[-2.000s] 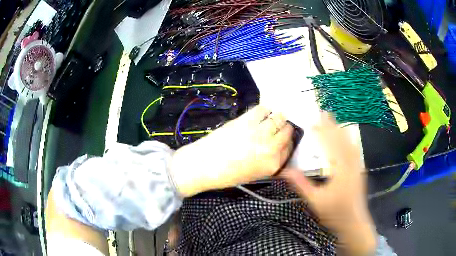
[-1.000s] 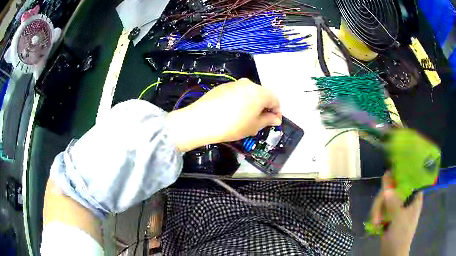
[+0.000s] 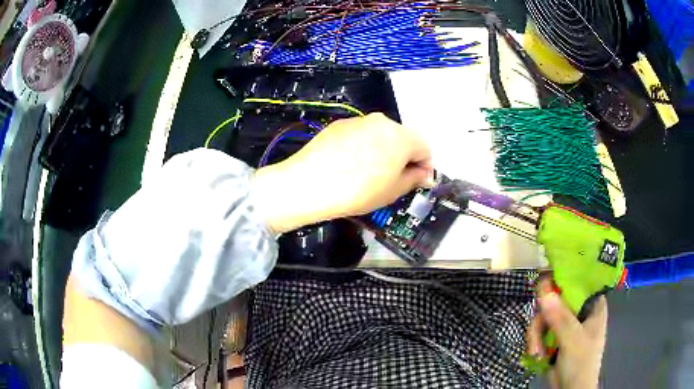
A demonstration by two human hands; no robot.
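Observation:
The small black housing point(image 3: 426, 241) lies on the white board with its circuit board point(image 3: 402, 226) and a blue component showing. My left hand point(image 3: 358, 167) is over its upper left edge, fingertips pinched at the top; what they pinch is too small to tell. My right hand point(image 3: 567, 334) holds the lime-green soldering gun point(image 3: 582, 251) by its grip. The gun's long nose points left and its tip is at the housing's top, close to my left fingertips. The large black housing point(image 3: 319, 87), with yellow-green, blue and brown wires, lies partly under my left forearm.
Blue wires point(image 3: 365, 42) and brown wires lie at the back. Green wires point(image 3: 544, 152) lie at the right of the white board point(image 3: 449, 106). A black coil on a yellow holder point(image 3: 552, 57) stands at the back right. A pink-and-white fan point(image 3: 49, 57) is at the far left beside the conveyor.
My right hand took up the soldering gun and has brought its nose left to the small housing. My left hand came off the housing's middle and now pinches at its top edge.

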